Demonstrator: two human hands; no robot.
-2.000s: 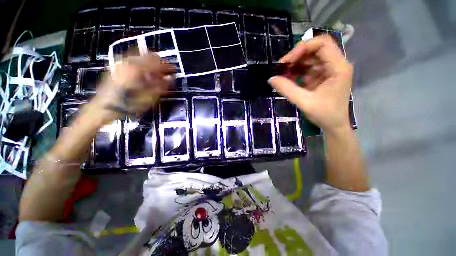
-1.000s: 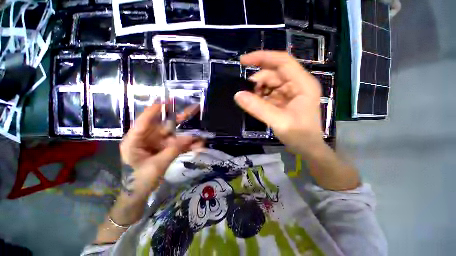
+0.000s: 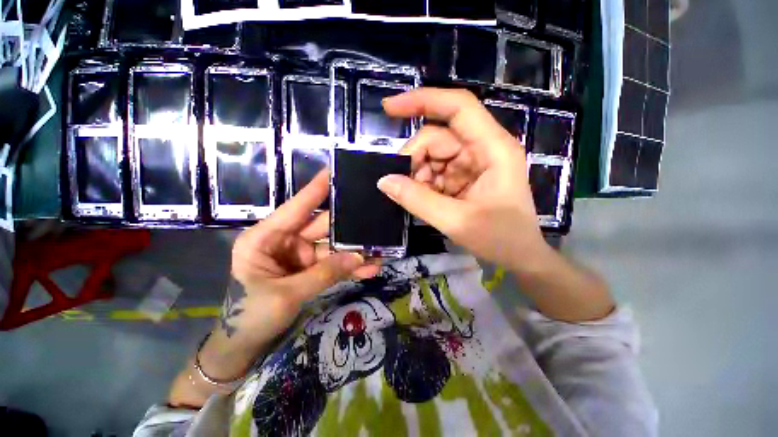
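A frame with a shiny rim point(image 3: 339, 102) is held upright over the front row of the black tray point(image 3: 307, 224). A plain black adhesive piece point(image 3: 362, 205) lies over its lower window. My left hand point(image 3: 294, 256) holds the frame by its left side and bottom edge. My right hand point(image 3: 465, 166) has its thumb on the black piece's right edge; its index finger reaches over the frame's upper window. Whether the piece is stuck down fully cannot be told.
The sticker sheet point(image 3: 375, 14) lies across the back of the tray. A stack of fresh sticker sheets point(image 3: 638, 94) is at the right. White waste backing point(image 3: 43, 64) is at the left. A red stool point(image 3: 72, 269) stands below.
My left hand has let go of the sticker sheet, which now lies on the tray, and has taken hold of a frame. My right hand has brought the black piece onto its lower window.
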